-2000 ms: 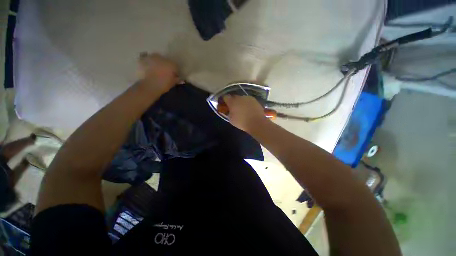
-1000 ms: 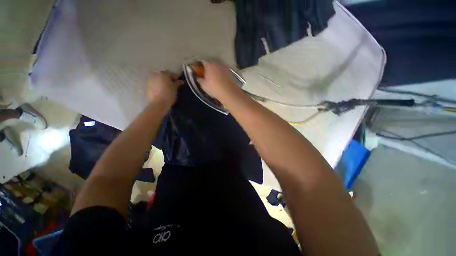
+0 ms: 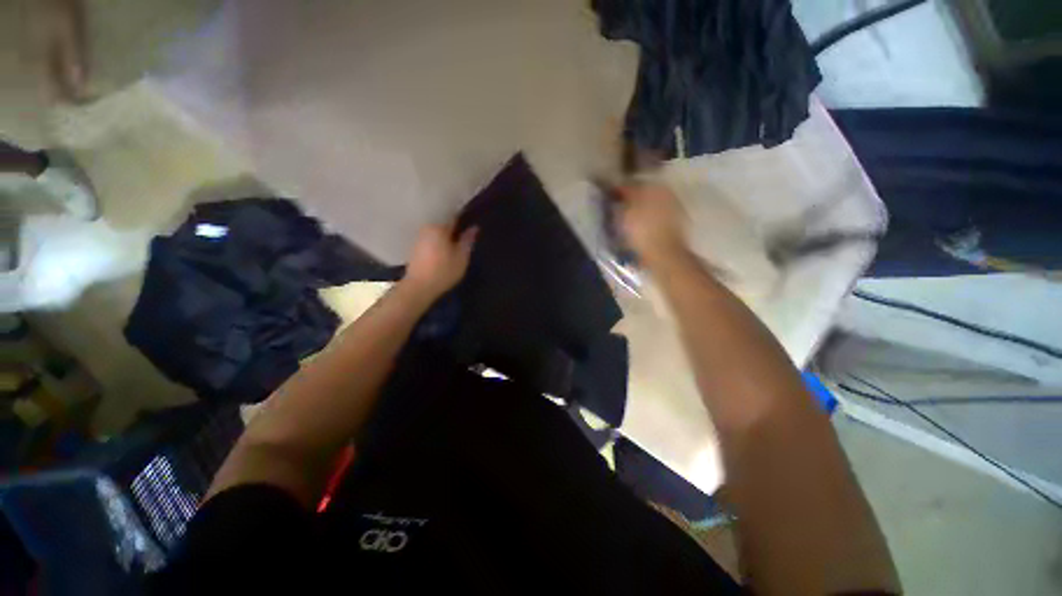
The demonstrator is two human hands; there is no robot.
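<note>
A black garment piece (image 3: 530,262) lies at the near edge of the pale pressing table (image 3: 396,105), one pointed corner facing away from me. My left hand (image 3: 440,259) grips its left edge. My right hand (image 3: 650,221) is to the right of the piece, blurred. It is closed around the steam iron (image 3: 617,233), which shows only as a dark smear with a silver edge; its handle is mostly hidden. The piece's near end merges with my black shirt.
A heap of dark pieces (image 3: 722,70) lies at the table's far right. Dark crumpled cloth with a white label (image 3: 227,297) is low on the left. A blue bin (image 3: 820,392) and black hoses (image 3: 955,324) are at right. Part of a person's foot (image 3: 68,186) shows at far left.
My right hand has moved right with the iron, off the garment piece. My left hand is nearer me, still holding the piece's edge. The view has shifted, showing more of the dark heap.
</note>
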